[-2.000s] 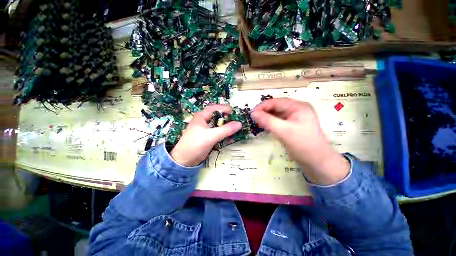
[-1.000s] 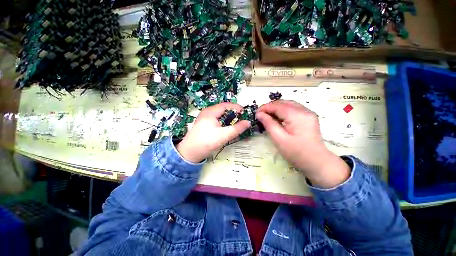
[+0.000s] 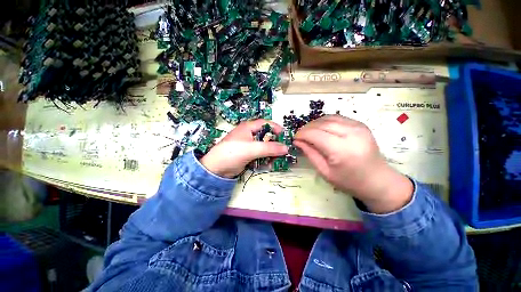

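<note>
My left hand (image 3: 243,149) holds a small bunch of green circuit boards (image 3: 280,162) between thumb and fingers, with a thin black wire trailing below. My right hand (image 3: 343,153) is bent at the boards' right end, thumb and forefinger pinched close to them; whether a small part is between the fingertips is too small to tell. A loose heap of small black parts (image 3: 314,109) lies on the card just beyond my right hand. A large tangled pile of green boards (image 3: 214,63) lies in front of my left hand.
Dark layered boards (image 3: 80,54) stand at the far left. A cardboard tray (image 3: 365,56) of green boards is at the upper right. A blue plastic bin (image 3: 464,148) with black parts is at the right edge. Printed yellow card (image 3: 85,140) covers the bench.
My right hand has shifted slightly right, and more of the black heap shows beyond it. My left hand still holds boards, their green lower ends now more visible.
</note>
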